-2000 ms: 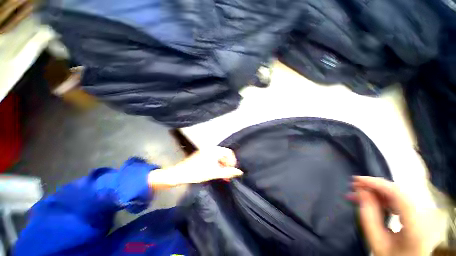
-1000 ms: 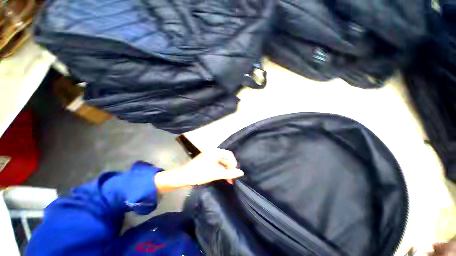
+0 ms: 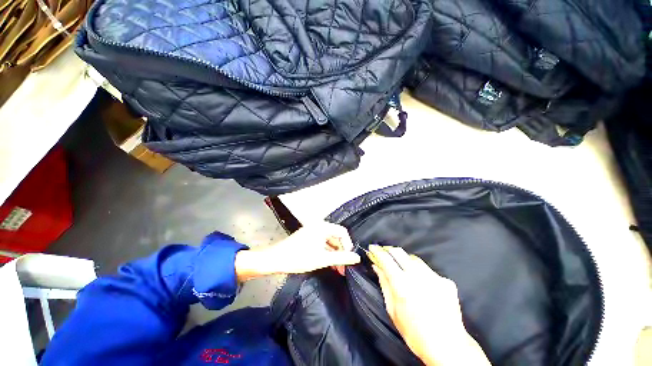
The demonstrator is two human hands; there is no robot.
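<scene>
An open black backpack [image 3: 486,264] lies at the lower right, smooth lining up, with its toothed zipper curving around the mouth. My left hand [image 3: 325,250] pinches the fold at the left side of the mouth between thumb and fingers. My right hand [image 3: 422,300] lies over the lining, fingertips close beside the left ones at the same fold. A thin pale line shows between the fingertips. Whether the right hand holds a small tool or the fabric is hidden.
A quilted backpack [image 3: 272,86] with a zipper puller stands at the upper left of the cream table [image 3: 457,154]. More quilted backpacks [image 3: 500,57] lie at the upper right. A red bin [image 3: 39,200], a cardboard box [image 3: 139,139] and brown pieces [image 3: 36,28] are at left.
My right hand has come in from the right edge to the fold beside my left hand. My left hand has kept its pinch. The view has shifted slightly and sharpened.
</scene>
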